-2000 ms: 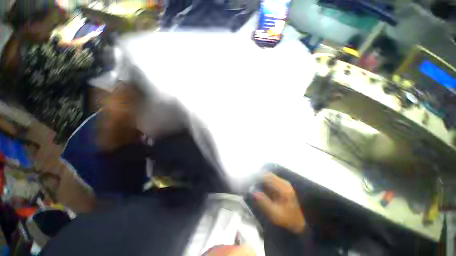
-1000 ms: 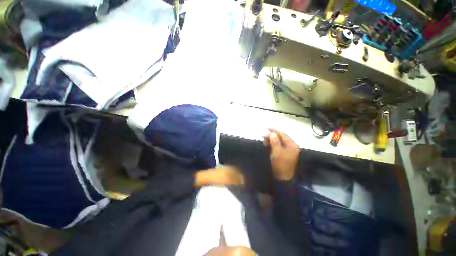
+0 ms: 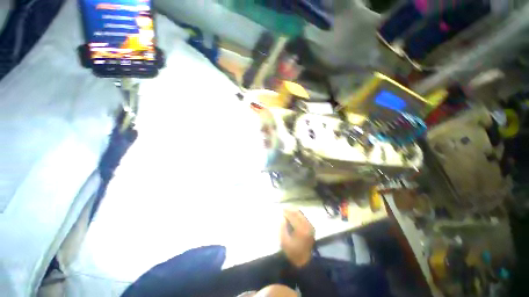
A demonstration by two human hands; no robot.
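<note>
My right hand [image 3: 297,239] is at the lower centre, over the front edge of the white table [image 3: 243,252]. Its fingers are bent together; blur and glare hide whether they hold something small. My left hand is not in view. The curved navy fabric piece [image 3: 183,272] lies at the bottom, left of my right hand, and is cut off by the picture's edge. The cream sewing machine [image 3: 348,139] stands beyond my right hand. Its needle area is too blurred to make out.
A lit phone [image 3: 119,32] on a stand is at the upper left. Pale fabric [image 3: 46,145] covers the left side. A red tool [image 3: 344,210] and a yellow tool [image 3: 375,200] lie right of my right hand. A yellow-framed box with a blue panel [image 3: 390,100] stands behind the machine.
The view has swung up, bringing the phone into sight. The machine appears smaller and lower. My left hand has gone out of view, and the navy piece now sits at the bottom edge.
</note>
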